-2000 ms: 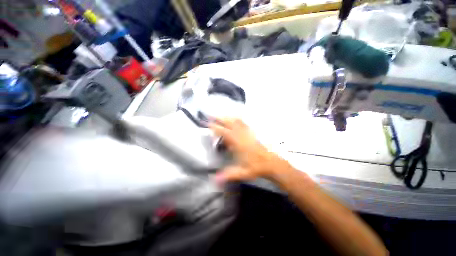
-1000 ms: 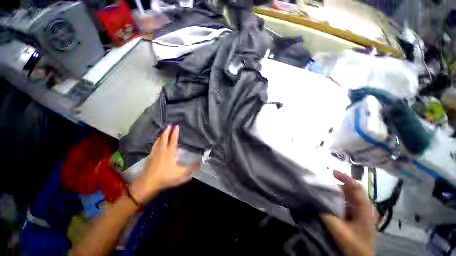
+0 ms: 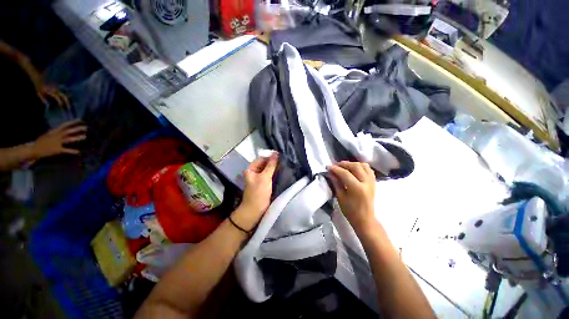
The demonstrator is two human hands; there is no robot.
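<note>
A garment of dark grey cloth with whitish inner sides (image 3: 306, 109) lies over the left part of the white machine table (image 3: 437, 159), and its near end hangs over the front edge. My right hand (image 3: 354, 187) pinches the garment at a seam near the middle. My left hand (image 3: 259, 184) is at the garment's left edge, fingertips closed by a small white piece (image 3: 267, 152); whether this is a label I cannot tell. The white sewing machine head (image 3: 515, 233) with a blue stripe is at the right.
A blue plastic crate (image 3: 59, 240) below left holds red cloth, a green box (image 3: 201, 187) and a yellow packet. Another person's hands (image 3: 62, 137) show at the far left. More dark grey cloth (image 3: 399, 93) lies behind. A teal cover (image 3: 539, 196) is by the machine head.
The view has turned left and down. The garment now shows whitish inner sides and hangs over the edge. Both hands have come closer together, and the right now grips the seam.
</note>
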